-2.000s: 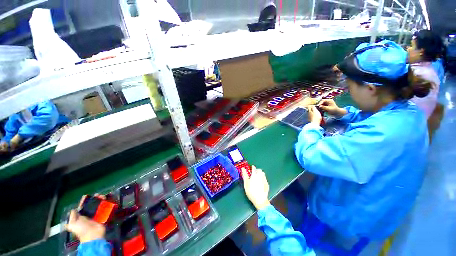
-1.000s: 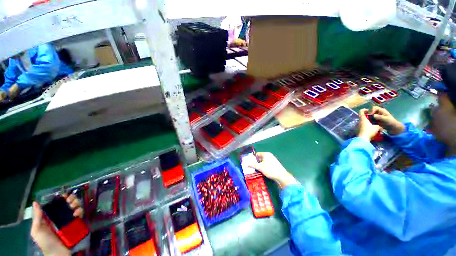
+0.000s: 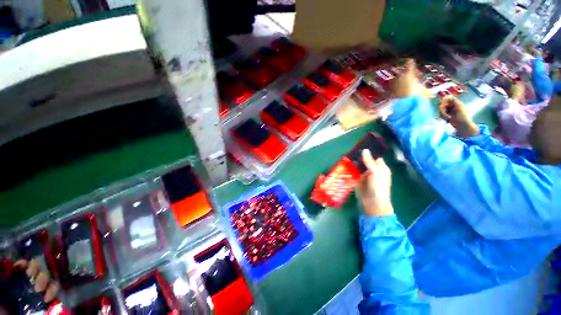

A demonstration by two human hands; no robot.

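My right hand (image 3: pixel 376 184) holds an opened flip phone by its dark upper half above the bench. The phone's red keypad half (image 3: pixel 335 183) points left and is blurred. My left hand (image 3: pixel 40 278) is at the lower left edge, blurred and partly cut off, its fingers around a dark and red closed phone over the near tray. The clear phone tray (image 3: pixel 175 237) holds red-and-black phones. One back-row pocket shows a pale patch but no phone. A blue bin (image 3: pixel 301 237) of small red parts (image 3: pixel 261 227) stands right of the tray.
A chipped pale metal post (image 3: pixel 194 92) stands behind the near tray. Stacked filled trays (image 3: pixel 295 144) lie beyond it, with a cardboard piece (image 3: pixel 338 24) behind. A neighbouring worker's blue sleeve (image 3: pixel 443 160) reaches over the green bench (image 3: pixel 314 277) at right.
My right hand has lifted the opened phone off the bench, away from the bin, and tilted it. My left hand now shows nearer the picture's edge. The neighbouring worker's arm has reached towards the far trays.
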